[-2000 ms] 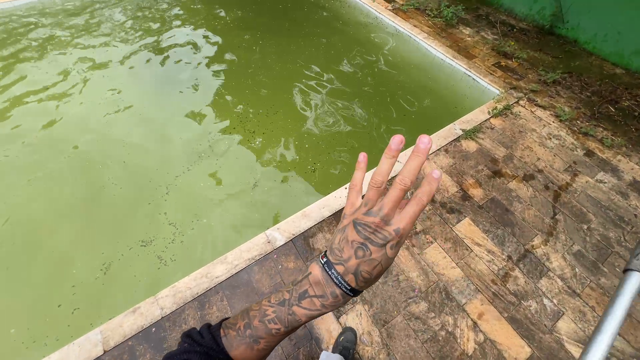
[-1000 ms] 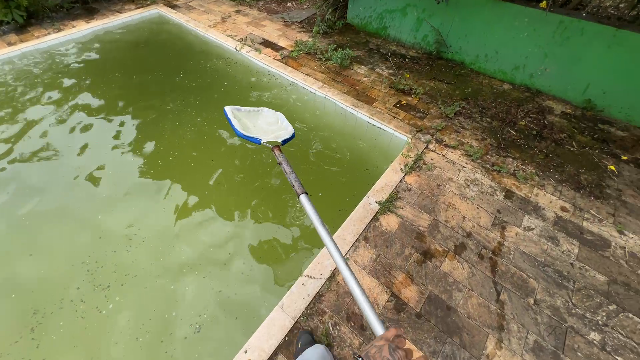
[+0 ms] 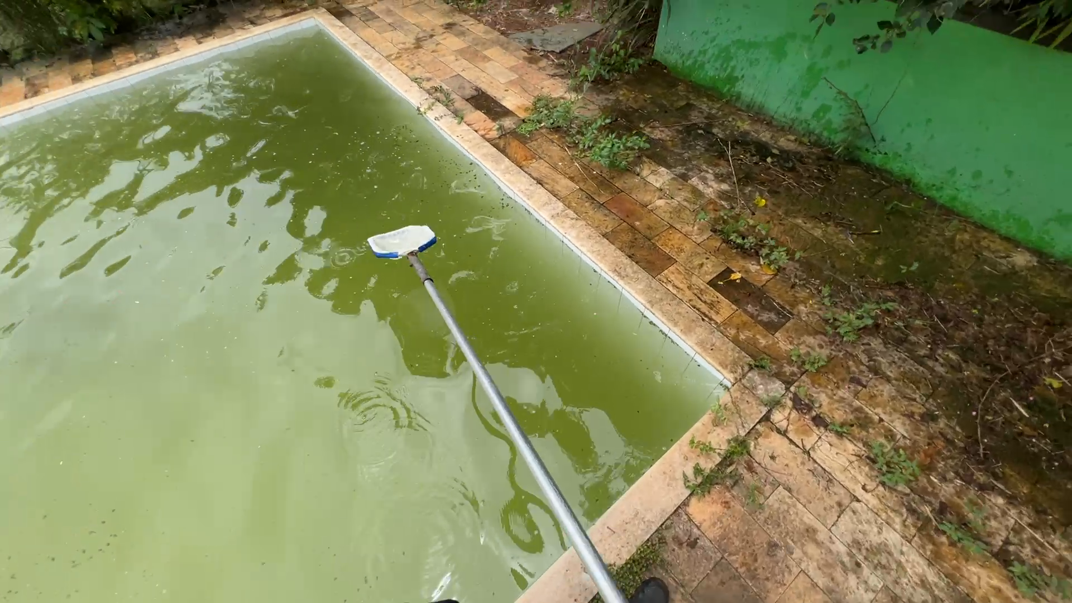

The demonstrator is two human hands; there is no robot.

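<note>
A pool skimmer net (image 3: 402, 241) with a white mesh and a blue rim is over the green pool water (image 3: 209, 402), near the middle of the pool's visible part. Whether its rim touches the surface I cannot tell. Its long metal pole (image 3: 511, 427) slants from the net down across the pool's edge and leaves the view at the bottom, right of centre. Neither my left hand nor my right hand shows, so the grip on the pole is hidden.
Pale stone coping (image 3: 536, 201) borders the pool, with a corner at right. Beyond lie brown stone paving (image 3: 804, 511), small weeds (image 3: 611, 146) and a green wall (image 3: 879, 109). A dark shoe tip (image 3: 651, 591) is at the bottom edge.
The skimmer net has moved farther out over the pool. The hand seen at the pole's lower end one second ago is out of view. The view has shifted toward the far pool edge.
</note>
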